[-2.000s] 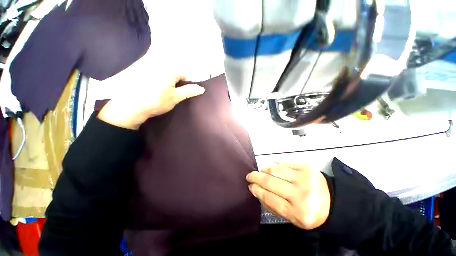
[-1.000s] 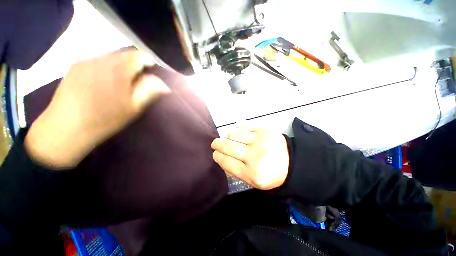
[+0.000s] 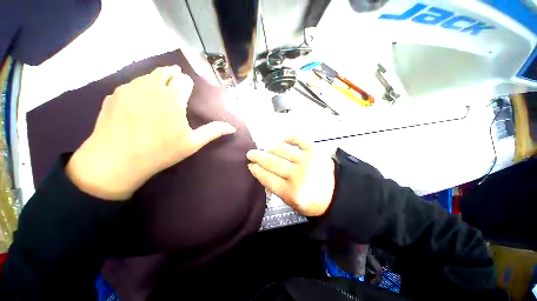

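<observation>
A dark plum fabric panel [image 3: 194,194] lies on the white machine table and hangs over its front edge. Its right edge runs up towards the bright needle area [image 3: 232,94] of the white sewing machine. My left hand [image 3: 144,126] lies flat on top of the panel, thumb spread to the right, holding nothing between its fingers. My right hand [image 3: 294,176] is at the panel's right edge with its fingertips on the cloth; whether it pinches the edge is hard to tell. Glare hides the presser foot and the needle.
An orange-yellow handled tool [image 3: 353,91], a thin dark tool [image 3: 318,98] and a small grey metal part [image 3: 385,83] lie right of the needle area. Dark purple cloth [image 3: 53,29] is at the upper left. Blue crates [image 3: 391,279] show below the table.
The view has shifted, showing the tools and "JACK" lettering. My left hand has moved from the panel's upper edge onto its middle, thumb spread. My right hand stays at the right edge.
</observation>
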